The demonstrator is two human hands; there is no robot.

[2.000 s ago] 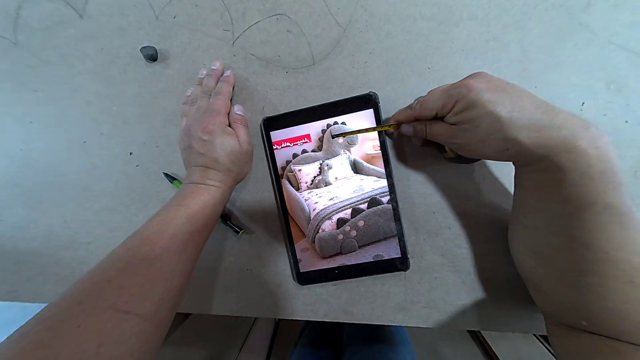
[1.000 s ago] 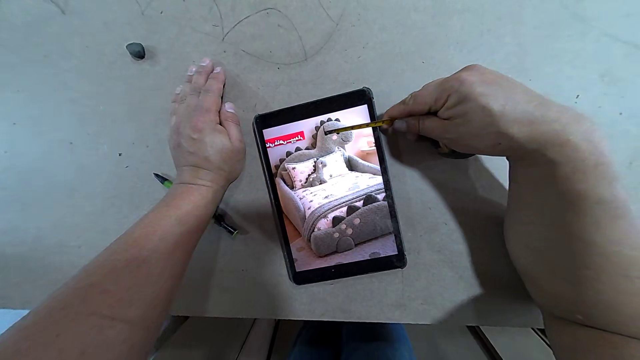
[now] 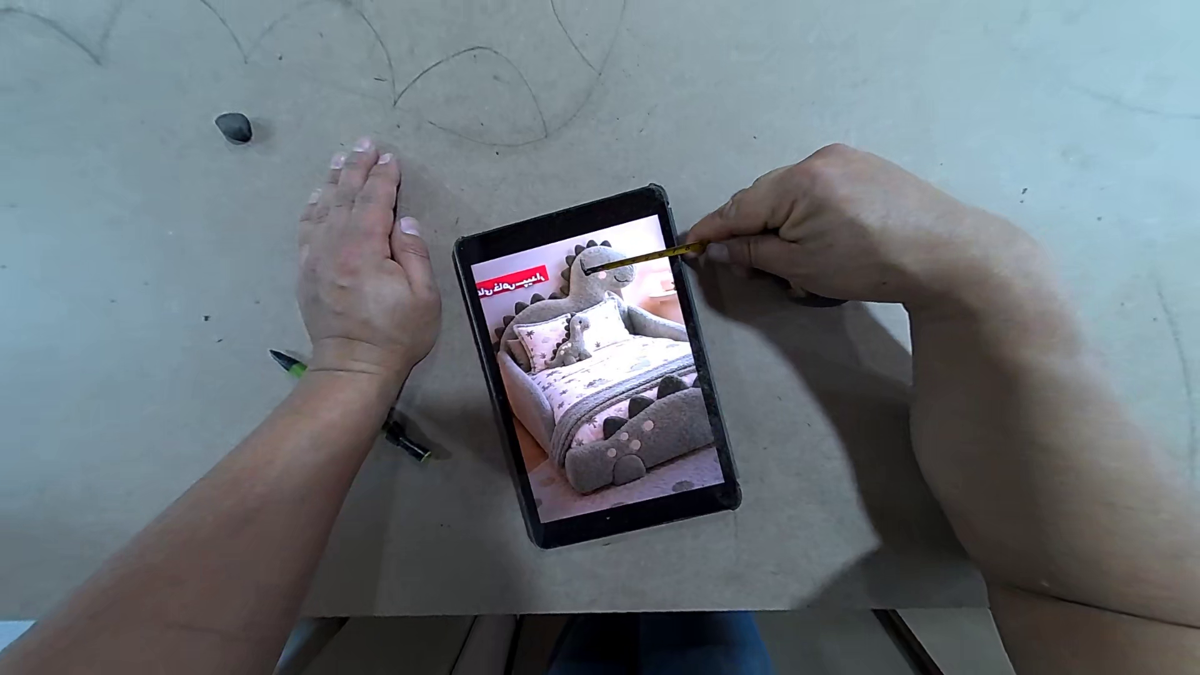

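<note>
A black-framed tablet lies face up and slightly turned on a grey-brown board, its screen showing a dinosaur-shaped child's bed. My right hand pinches a thin yellow measuring tape between thumb and fingers; its dark tip lies over the dinosaur's head on the screen. Something dark shows partly beneath that hand, mostly hidden. My left hand rests palm down, left of the tablet, holding nothing. Under the left wrist lies a pen or marker with a green part, its middle hidden by the wrist.
A small dark stone-like lump sits on the board at the upper left. Curved pencil lines run across the board's far part. The board's near edge crosses the bottom of the view, with blue-clothed legs below it.
Nothing held has changed: the tape stays pinched in my right hand over the upper part of the screen. My left hand stays flat on the board.
</note>
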